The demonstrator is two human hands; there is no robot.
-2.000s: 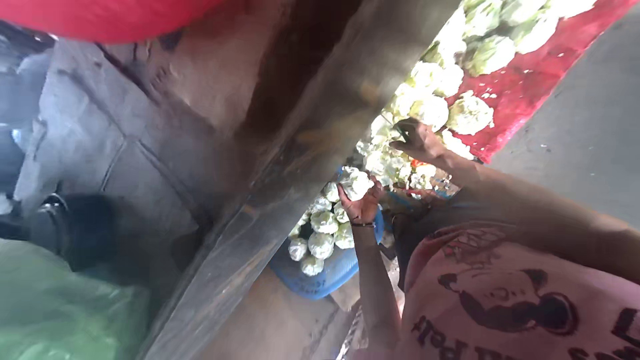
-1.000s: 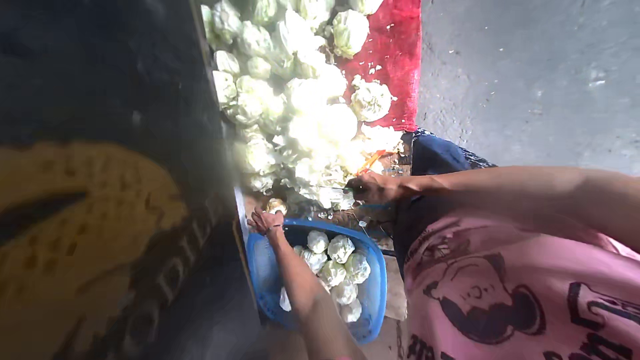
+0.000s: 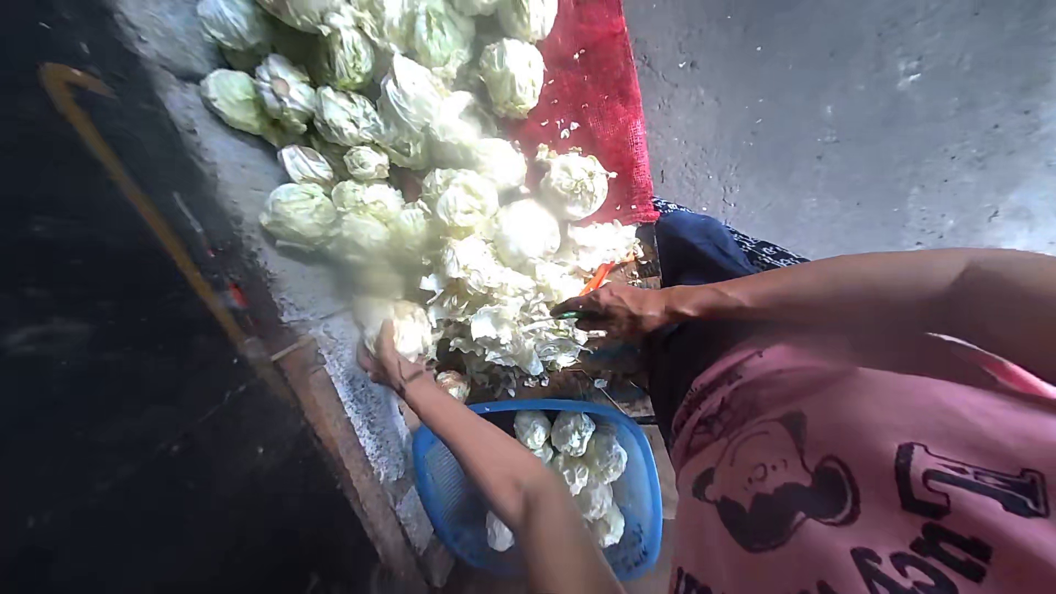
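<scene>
My left hand (image 3: pixel 392 359) is closed around the near side of a pale cabbage head (image 3: pixel 411 330) at the left of the pile. In my right hand (image 3: pixel 619 311) is a slim tool, seemingly a knife (image 3: pixel 569 314), with a green part by the fingers; its blade is hard to make out. Just in front of it lie loose trimmed cabbage leaves (image 3: pixel 503 330). A blue plastic basket (image 3: pixel 652 487) holding several small cabbage heads (image 3: pixel 594 495) stands below, partly covered by my left forearm. Near its rim sits another small head (image 3: pixel 452 384).
A large pile of cabbages (image 3: pixel 466 198) extends upward over a red mesh sack (image 3: pixel 590 99). An orange object (image 3: pixel 596 279) lies beside my right hand. A concrete ledge (image 3: pixel 355 412) and a dark surface run along the left; grey floor (image 3: pixel 825 124) is at upper right.
My left hand, near the basket rim a second ago, is now further up on a larger cabbage. My right hand still holds its tool over the leaves. The view has swung strongly.
</scene>
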